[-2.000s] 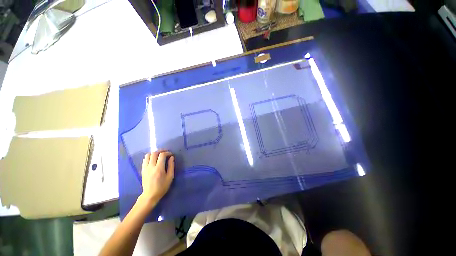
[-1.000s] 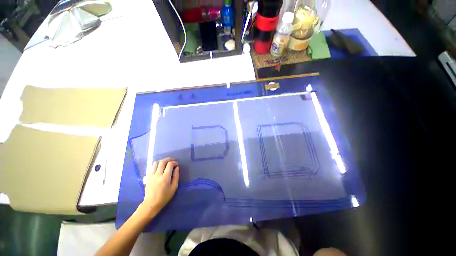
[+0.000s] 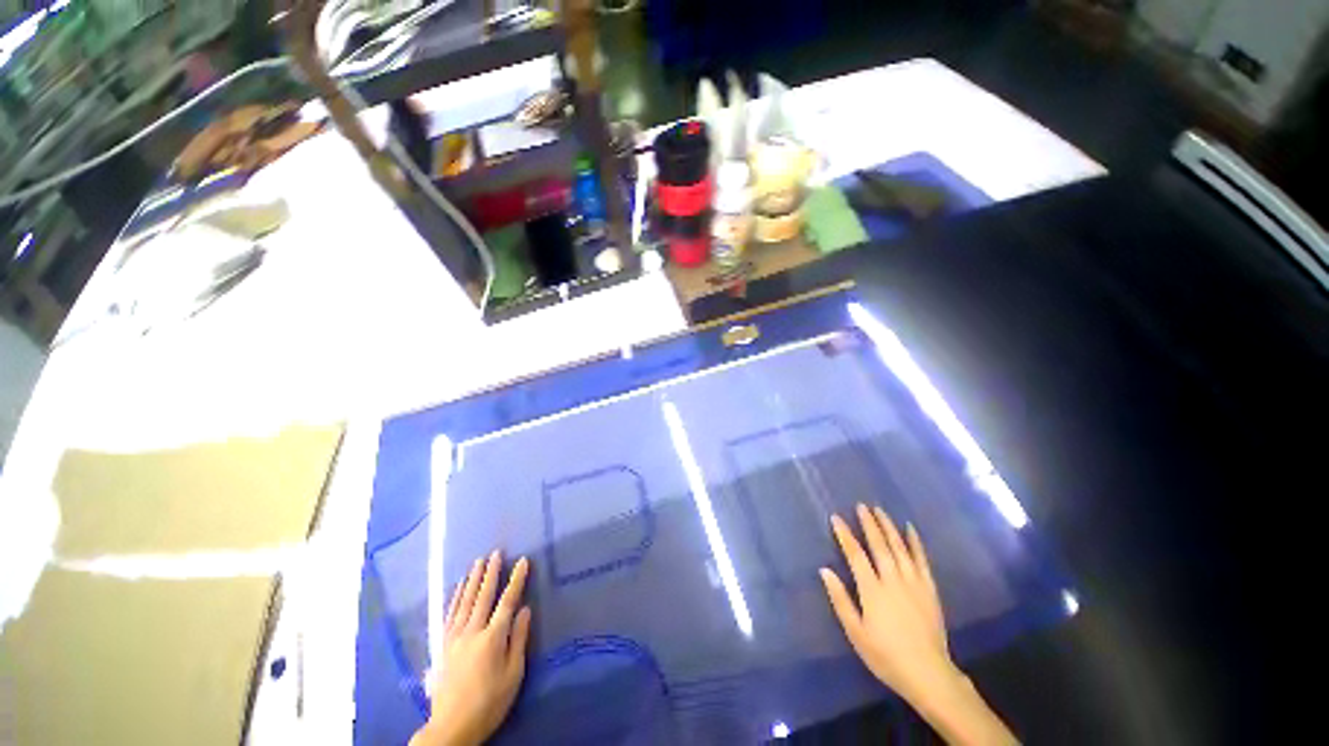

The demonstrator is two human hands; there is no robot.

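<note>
The transparent blue sewing template (image 3: 583, 394) lies closed and flat in front of me, with bright glare strips and dark pocket-shaped outlines. Its brown hinge edge (image 3: 794, 303) runs along the far side. My left hand (image 3: 481, 649) rests flat on the left part of the template, beside the smaller outline. My right hand (image 3: 892, 605) rests on the right part, fingers spread, over the lower right of the larger outline. Neither hand grips anything. Fabric under the sheet shows only as a greyish area.
Khaki fabric panels (image 3: 139, 656) lie at the left on the white worktable (image 3: 343, 321). A dark desk rack (image 3: 503, 182), a black and red flask (image 3: 684, 197), white nozzle bottles (image 3: 733, 204) and a green cloth (image 3: 834, 219) stand or lie beyond the template. The glossy black table (image 3: 1166, 437) extends right.
My right hand has come into view and lies on the template. My left hand stays on the template's left part. The view has tilted up, showing more of the rack and background.
</note>
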